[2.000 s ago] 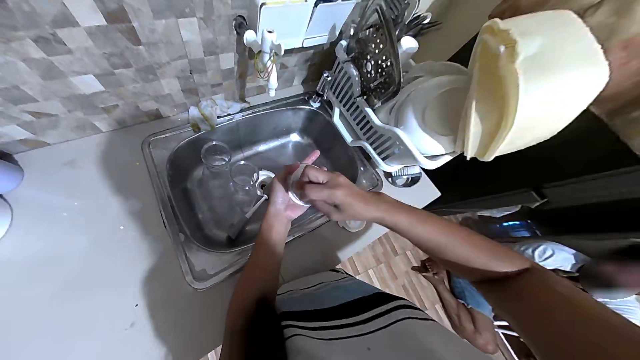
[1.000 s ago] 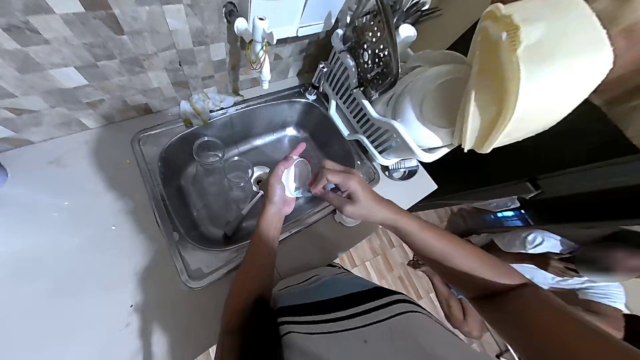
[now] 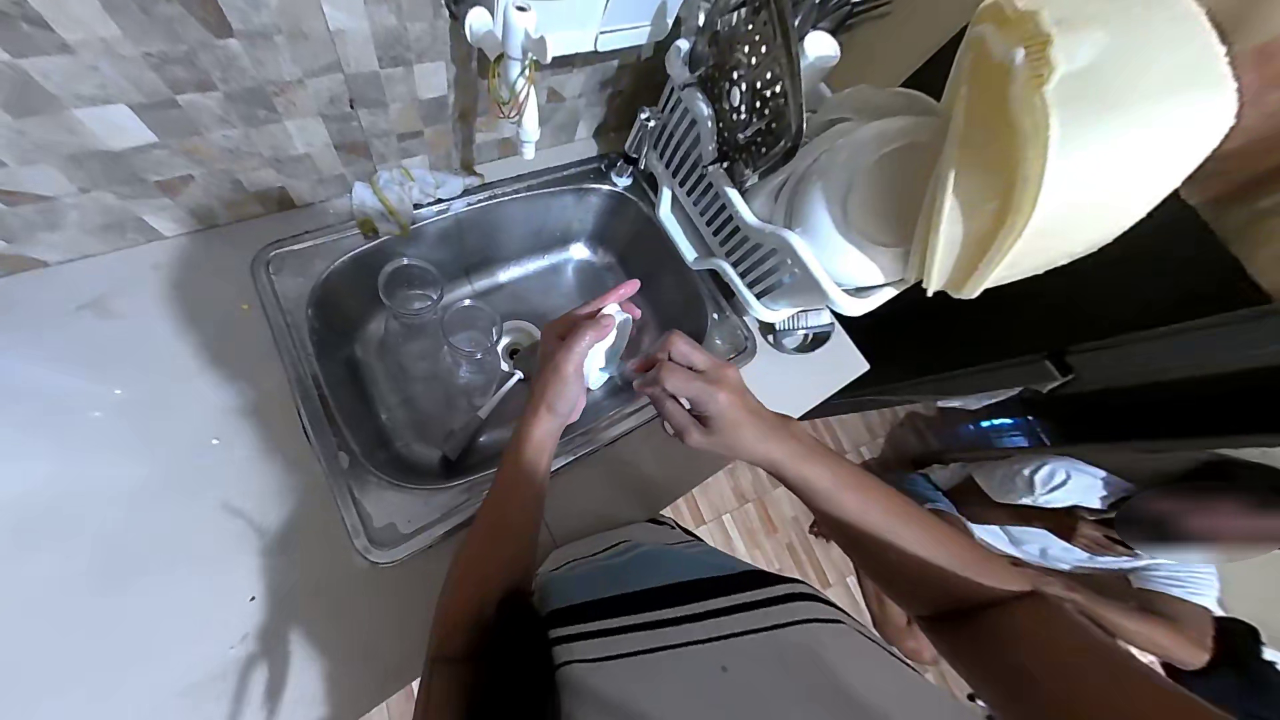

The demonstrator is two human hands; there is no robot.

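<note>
My left hand (image 3: 572, 358) holds a small white cup or container (image 3: 607, 347), tilted on its side over the front right of the steel sink (image 3: 390, 440). Close by on the right, my right hand (image 3: 698, 392) has its fingers curled near the container's edge; whether something small is pinched in them is unclear. Two clear drinking glasses (image 3: 411, 287) (image 3: 472, 328) stand in the basin. A thin tool with a white handle (image 3: 499, 395) and a dark end lies beside the drain (image 3: 517, 343).
A white dish rack (image 3: 735, 225) with plates (image 3: 870, 200) and a perforated dark tray (image 3: 750, 85) stands right of the sink. A wet cloth (image 3: 400, 195) lies on the back rim, near a white faucet (image 3: 520, 75). Another person (image 3: 1060, 520) is at the lower right.
The white container has turned more onto its side in my left hand. My right hand's fingers have curled and shifted slightly away from it.
</note>
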